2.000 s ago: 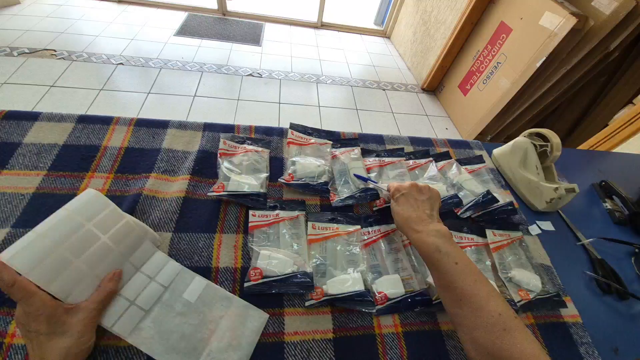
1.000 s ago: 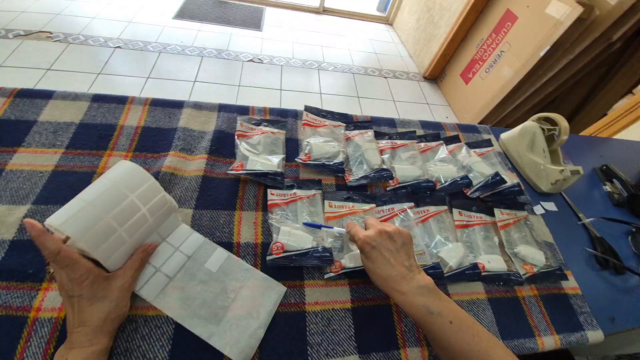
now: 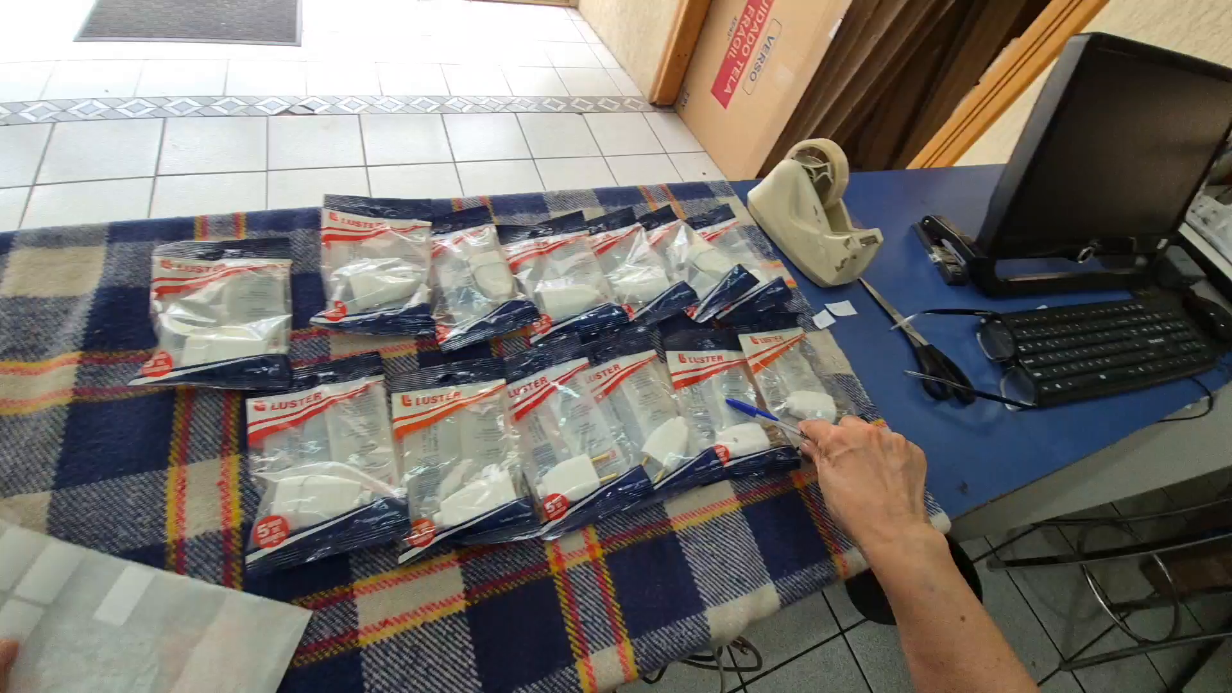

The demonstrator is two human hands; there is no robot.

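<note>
Two rows of clear plastic packets (image 3: pixel 322 452) with navy ends and red stripes lie on a plaid cloth (image 3: pixel 674 577); white plastic fittings show inside them. My right hand (image 3: pixel 866 472) holds a blue-capped pen (image 3: pixel 760 414), its capped end over the right part of the front row. At the lower left edge, only a fingertip of my left hand (image 3: pixel 8 659) shows, against a sheet of white blank labels on translucent backing (image 3: pixel 144 616). The rest of that hand and of the labels is out of view.
On the blue tabletop (image 3: pixel 943 452) to the right are a beige tape dispenser (image 3: pixel 818 212), scissors (image 3: pixel 924 356), eyeglasses (image 3: pixel 1006 361), a stapler (image 3: pixel 943 250), a black keyboard (image 3: pixel 1116 346) and a monitor (image 3: pixel 1116 154). A cardboard box (image 3: pixel 760 67) stands behind. A stool (image 3: pixel 1126 568) is at the lower right.
My right hand has moved with the pen from the left part of the front row to its right end. The view has turned right, leaving most of my left hand and the label roll outside it.
</note>
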